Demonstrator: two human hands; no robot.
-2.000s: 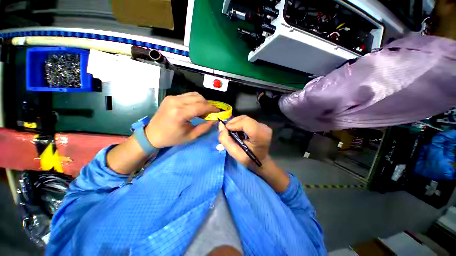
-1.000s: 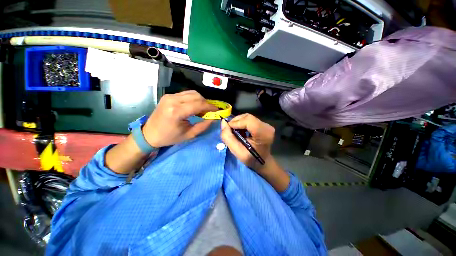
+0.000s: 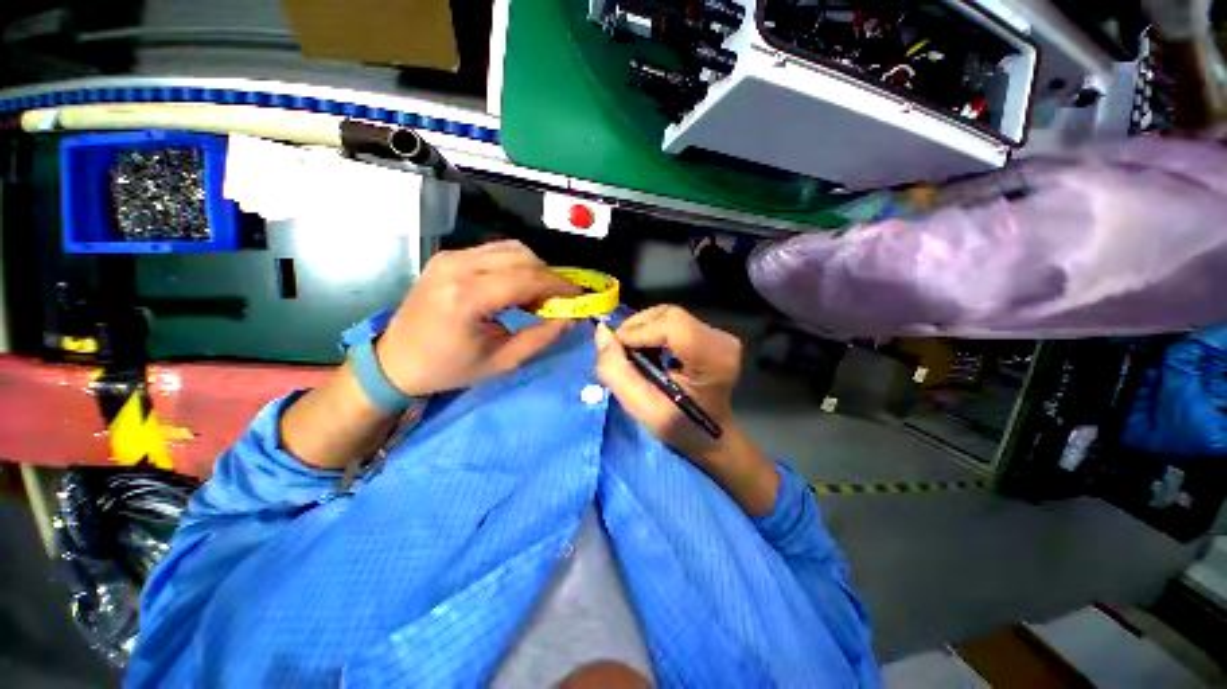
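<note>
The yellow tape roll (image 3: 581,296) is a small bright ring in front of my chest, with small dark marks on its outer face. My left hand (image 3: 471,320) grips its left side, and the fingers hide part of the ring. My right hand (image 3: 673,370) holds a thin black marker pen (image 3: 684,399) like a writing tool. The pen's tip is at the lower right edge of the ring; whether it touches cannot be told.
A white inverter housing (image 3: 841,119) lies on a green-topped board (image 3: 552,135). A red button (image 3: 580,215) is at the line edge. A blue screw bin (image 3: 84,202) and red support block (image 3: 54,411) are on the left. A coworker's pink sleeve (image 3: 1023,249) is at right.
Both hands stay almost in place. The tape roll has turned slightly, and the pen's back end has shifted a little right and down. The coworker's pink garment has moved.
</note>
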